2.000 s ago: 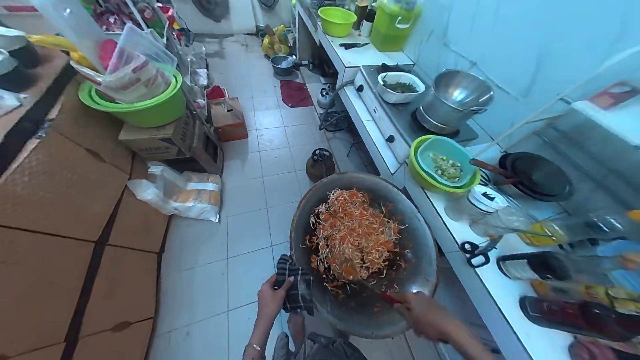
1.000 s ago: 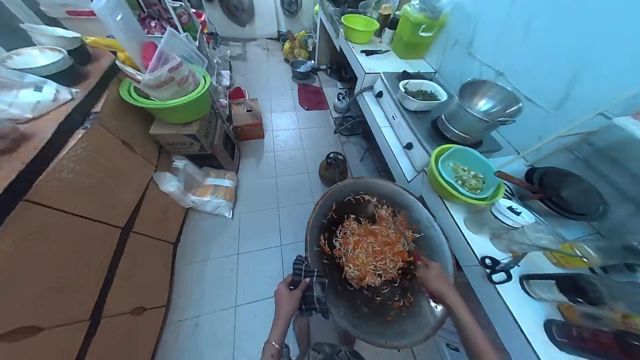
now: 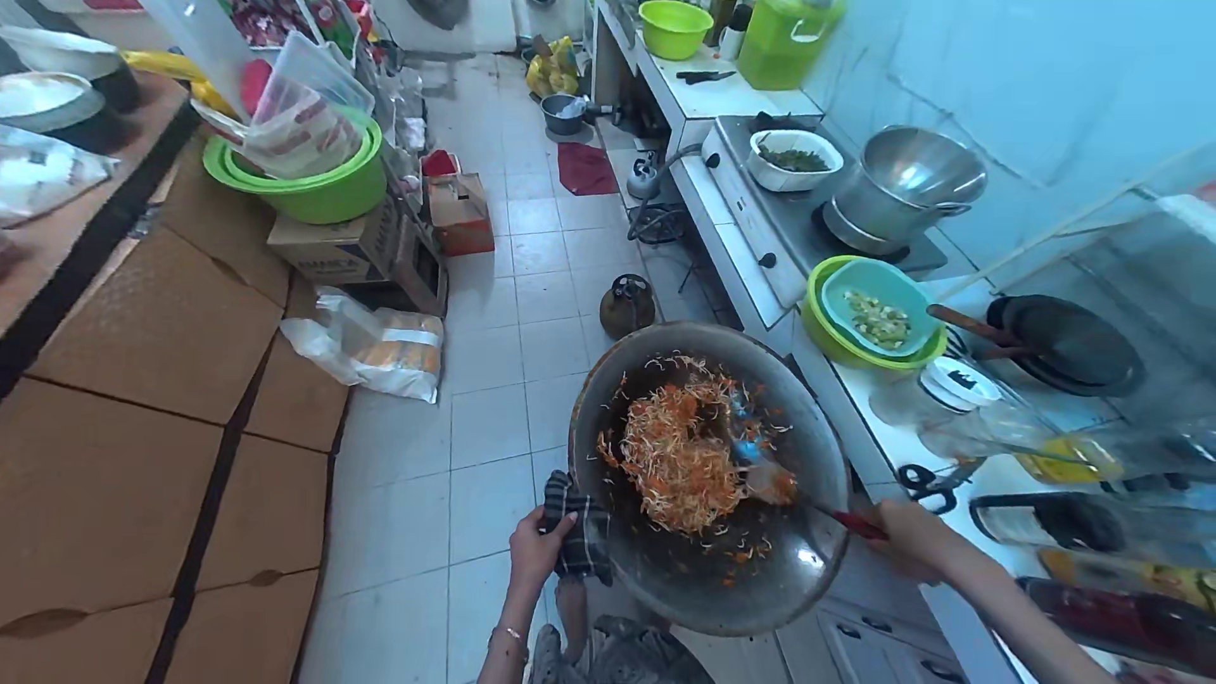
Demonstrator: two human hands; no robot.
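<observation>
A large metal wok sits low in front of me, holding a heap of bean sprouts and shredded carrot. My left hand grips a dark checked cloth against the wok's left rim. On the other side, my right hand is closed around the red handle of a spatula, whose blade lies in the food right of the heap's middle. What supports the wok is hidden beneath it.
A gas cylinder stands just beyond the wok. Along the right counter are a stove with a steel pot, nested bowls, scissors and bottles. Cardboard-covered furniture and a plastic bag are at left.
The spatula in my right hand has moved, and its blade now shows right of the heap. The food is spread differently in the wok. My left hand keeps the cloth at the left rim.
</observation>
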